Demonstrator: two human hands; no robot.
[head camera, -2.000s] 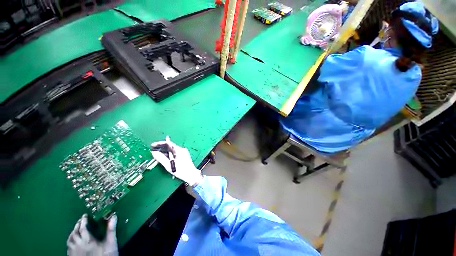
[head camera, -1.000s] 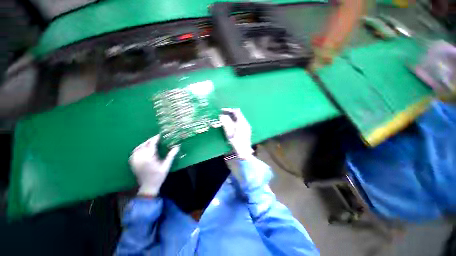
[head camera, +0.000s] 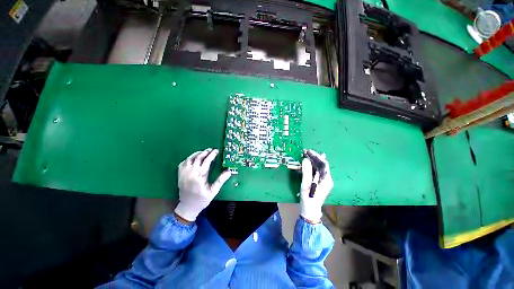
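A green circuit board (head camera: 264, 132) lies on the green bench mat, its side with rows of silvery joints facing up. My left hand (head camera: 198, 182), in a white glove, is at the board's lower left corner, thumb and fingers apart; whether it touches the board is hard to tell. My right hand (head camera: 315, 183), in a white glove with dark fingertips, is at the lower right corner. It holds a slim dark stick, perhaps a marker pen (head camera: 313, 187), along the fingers.
Behind the green mat (head camera: 124, 130) runs the conveyor with a black carrier (head camera: 242, 42). Stacked black carriers (head camera: 389, 62) stand at the right. Further right are a tan pole with red wrapping, a neighbouring yellow-edged green bench (head camera: 479, 192) and a small white fan (head camera: 486, 24).
The view has swung right, then back left, over the bench and now looks straight down on the board. My left hand has opened beside the board's corner; my right hand still holds the dark stick.
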